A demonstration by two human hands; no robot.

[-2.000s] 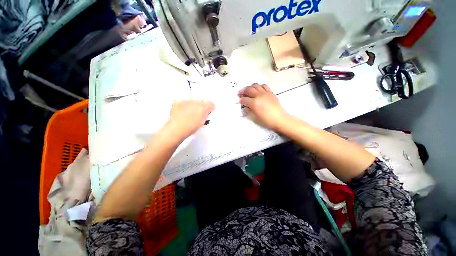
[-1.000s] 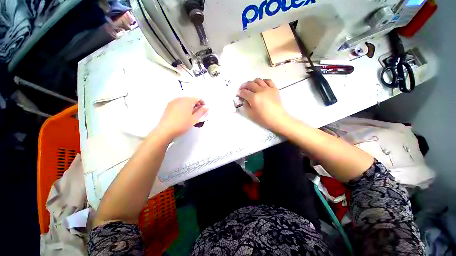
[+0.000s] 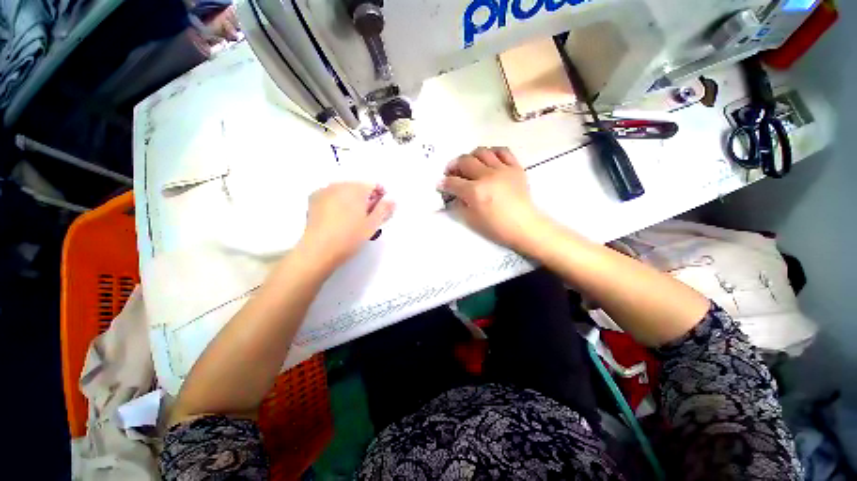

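A pale fabric piece (image 3: 272, 178) lies on the white table left of and below the needle area, its edges nearly lost against the table. My left hand (image 3: 346, 221) rests on it with fingers curled; a small dark thing shows by the fingertips. My right hand (image 3: 489, 193) lies on the table right of the needle area, fingers bent over a pale edge that is hard to make out. The white sewing machine (image 3: 432, 42) with blue lettering stands above both hands. Whether the fingers pinch the cloth is washed out by glare.
A tan rectangle (image 3: 537, 80), a black-handled tool (image 3: 616, 167), dark red snips (image 3: 644, 129) and black scissors (image 3: 761, 146) lie to the right. An orange basket (image 3: 85, 301) with beige cloth (image 3: 111, 366) stands left. Pale cloth (image 3: 728, 282) is piled right of the seat.
The table and machine have shifted left in view. My left hand has moved slightly left and down from the needle area, and my right hand has hardly moved.
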